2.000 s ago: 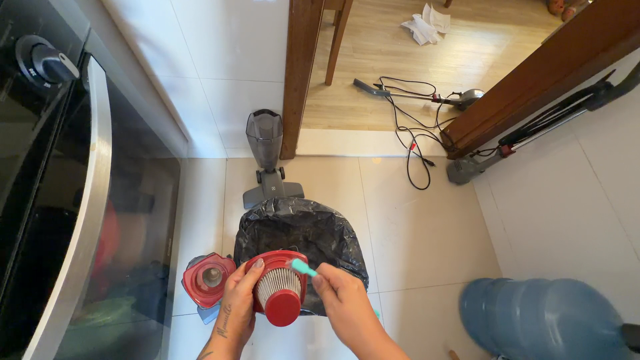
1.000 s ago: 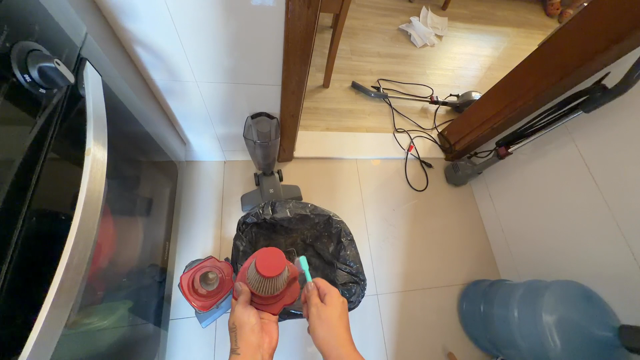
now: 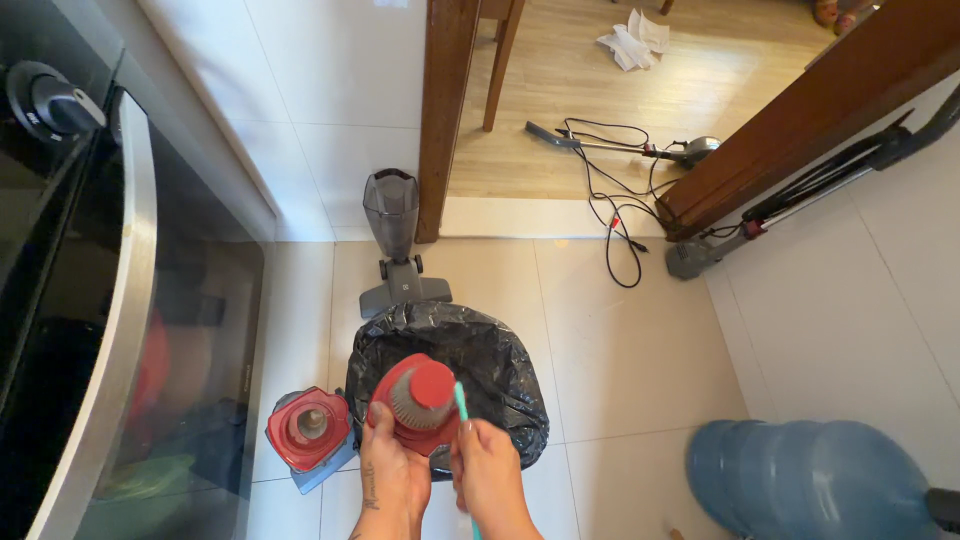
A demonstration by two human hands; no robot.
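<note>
Over a bin lined with a black plastic bag, my left hand holds a red vacuum cleaner filter with grey pleats, its round red cap tilted up. My right hand grips a turquoise brush, whose head lies against the right side of the filter. Left of the bin sits a red vacuum part with a round opening, on a grey-blue base. A grey vacuum floor head with a translucent housing stands behind the bin.
An oven with a metal handle borders the left. A blue water jug lies at lower right. A vacuum body leans by the wooden door frame. Black cable and a vacuum tube lie at the doorway; crumpled paper is beyond.
Two seconds ago the filter's red cap pointed down towards me; it now faces up. The brush has moved from the filter's upper rim to its right side.
</note>
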